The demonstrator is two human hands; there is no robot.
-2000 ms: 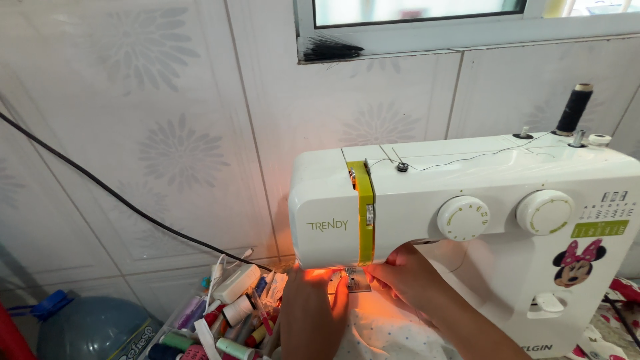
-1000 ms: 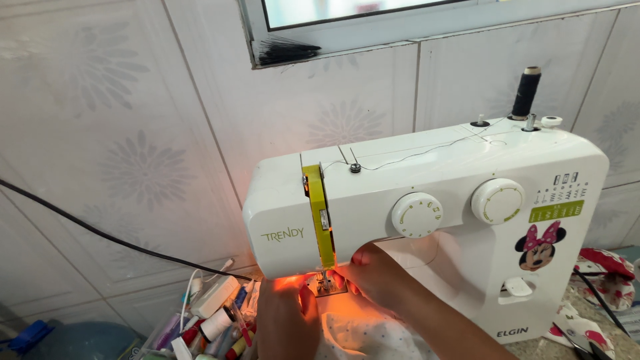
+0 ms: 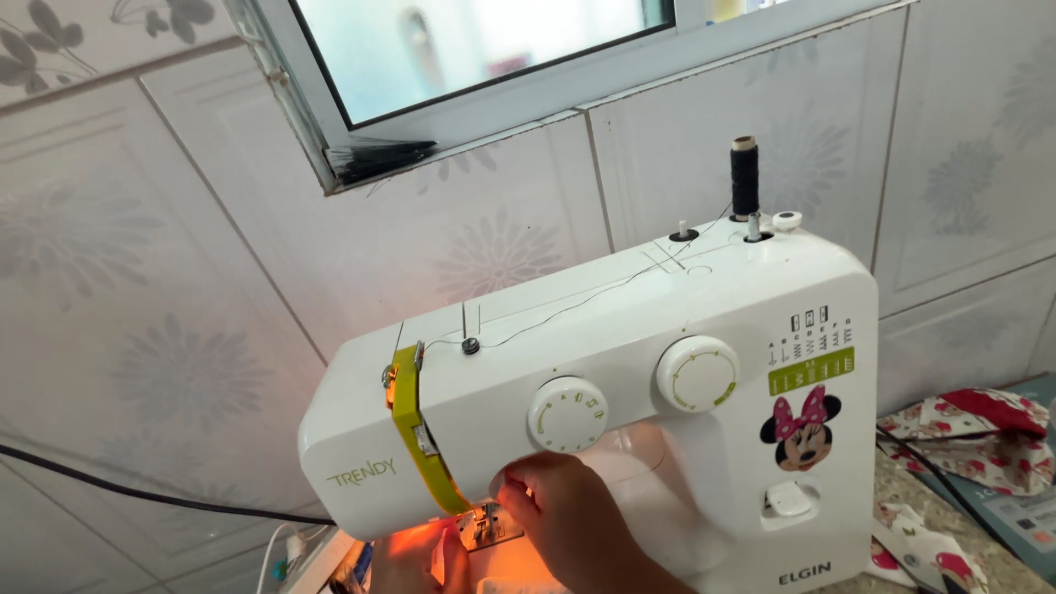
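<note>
A white Elgin sewing machine with its lamp lit fills the middle and right. Black thread runs from a spool on top, past a small guide, to the green threading slot. Left of the presser foot, my left hand is low in the lamp's glow, thumb and fingers raised by the needle area. On the foot's right, my right hand has its thumb and index finger pinched together; whether thread is between them cannot be seen. Pale fabric shows at the bottom edge, below the hands.
Tiled wall and a window frame stand behind the machine. A black cable crosses at left. Sewing supplies lie partly in view at lower left. Printed fabric and scissors lie at right.
My right hand has risen slightly away from the needle plate, leaving more of the presser foot in view. The view has tilted and shifted, showing more window and less of the supplies.
</note>
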